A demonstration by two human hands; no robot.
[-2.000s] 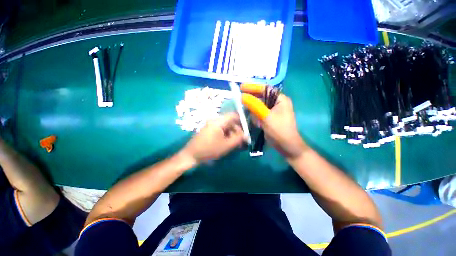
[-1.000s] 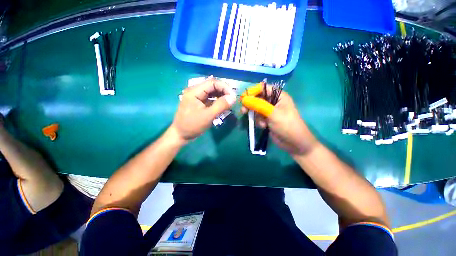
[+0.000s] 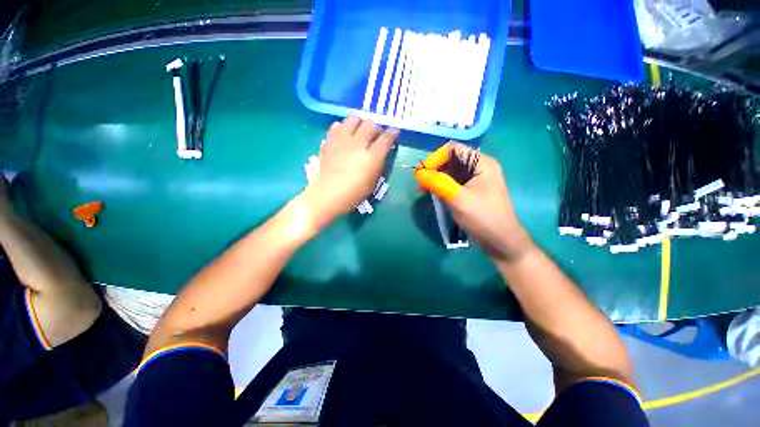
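My right hand (image 3: 477,196), with orange covers on thumb and index finger, is closed on a harness of black wires and a white strip (image 3: 440,218). The strip hangs below the hand to a white connector, and a thin wire tip shows between the orange fingertips. My left hand (image 3: 352,160) is palm down over the pile of small white connector housings (image 3: 312,170), just below the blue tray. It covers most of the pile, and its fingertips reach the tray's near edge. Whether it holds a housing is hidden.
A blue tray (image 3: 315,93) holds white strips. An assembled harness (image 3: 181,117) lies upper left, an orange piece (image 3: 87,213) far left. A black wire bundle (image 3: 658,158) lies right, below a second blue tray (image 3: 586,37) and clear plastic bag (image 3: 696,29). Another person's arm (image 3: 42,267) is at left.
My left hand has moved from beside the orange fingertips up and over the housing pile, back upward. My right hand keeps the harness, now slightly further right and more tilted.
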